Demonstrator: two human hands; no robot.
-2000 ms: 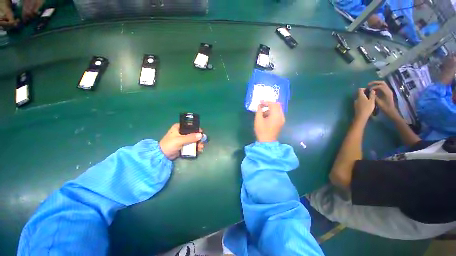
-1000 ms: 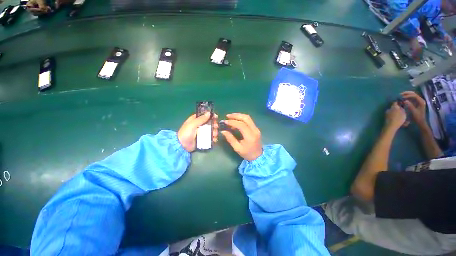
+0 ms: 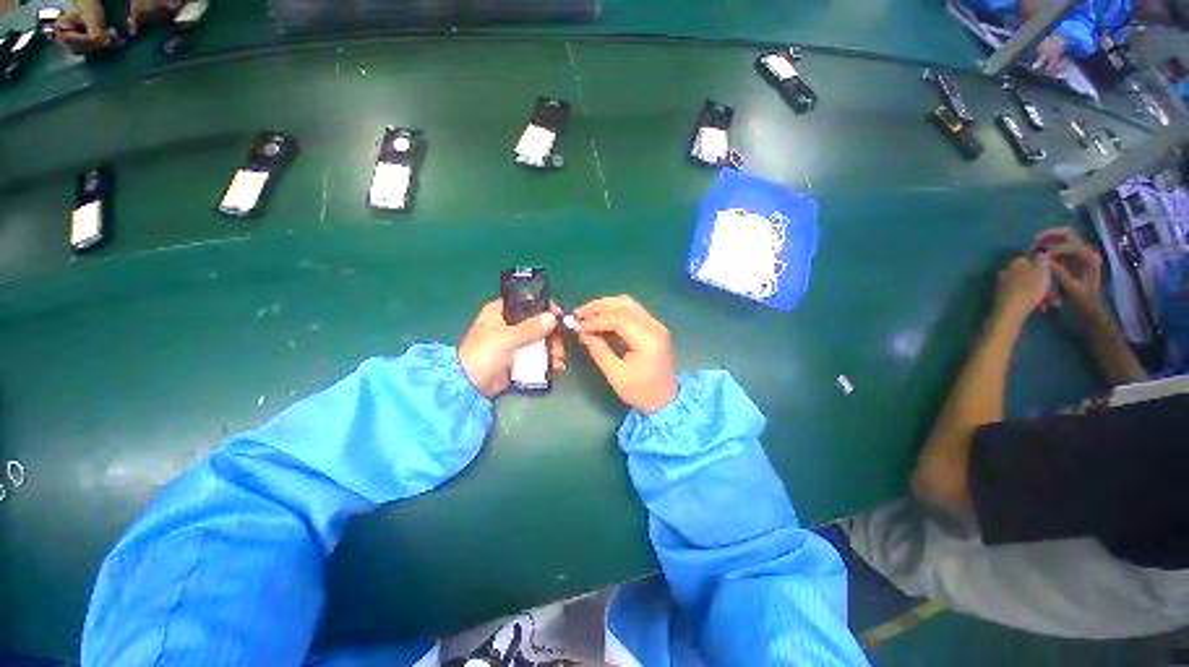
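Observation:
A black bar phone with a white rectangle on its near half is held upright in line with my view. My left hand is closed around it from the left, thumb across its middle. My right hand is just right of the phone, thumb and forefinger pinched on a tiny whitish part near the phone's right edge. The part is too small to make out its shape. A blue bin holding white ring-like parts sits beyond and right of my right hand.
Several phones, one of them here, lie spaced in a row on the green bench beyond my hands. A tiny white piece lies at the right. Another person's arms are at the right edge. A clear tray stands at the far side.
My right hand has left the bin and come over beside the phone. In the last second its fingertips closed together, with a whitish bit showing. My left hand still holds the phone.

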